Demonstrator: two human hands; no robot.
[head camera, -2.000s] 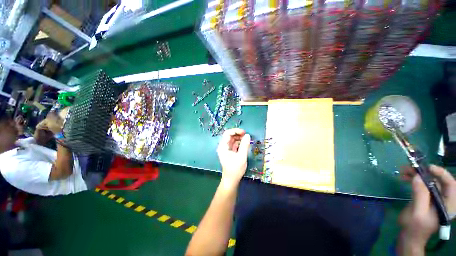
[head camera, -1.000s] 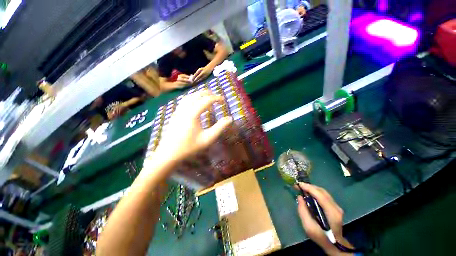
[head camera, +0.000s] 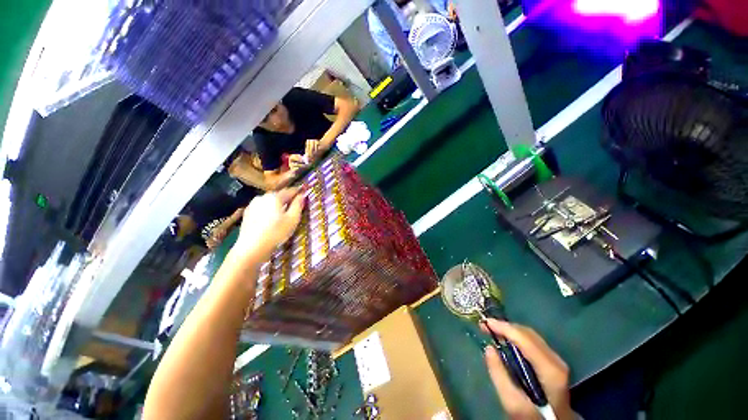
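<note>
My left hand (head camera: 275, 220) rests on the top of the tall stack of cells (head camera: 348, 279), its fingertips at the silver and yellow rows; whether it grips a cell is hidden. Red wires run down the stack's sides. My right hand (head camera: 529, 369) holds the black soldering iron (head camera: 517, 361), white end toward me, its tip over the round tip-cleaning tin (head camera: 467, 292) with silvery shavings. The tan work board (head camera: 410, 369) with a white label lies in front of the stack. Part of a small wired strip (head camera: 369, 405) shows at its left edge.
Wired board strips (head camera: 316, 381) lie left of the work board. A black soldering station (head camera: 574, 238) with a green-flanged spool (head camera: 517, 176) stands right. A black fan (head camera: 677, 135) is beyond it. A metal post (head camera: 492, 74) rises behind. People work across the bench.
My left hand has come down onto the stack's top from above it. My right hand keeps the iron at the tin. The view has shifted, showing more of the fan and overhead shelf.
</note>
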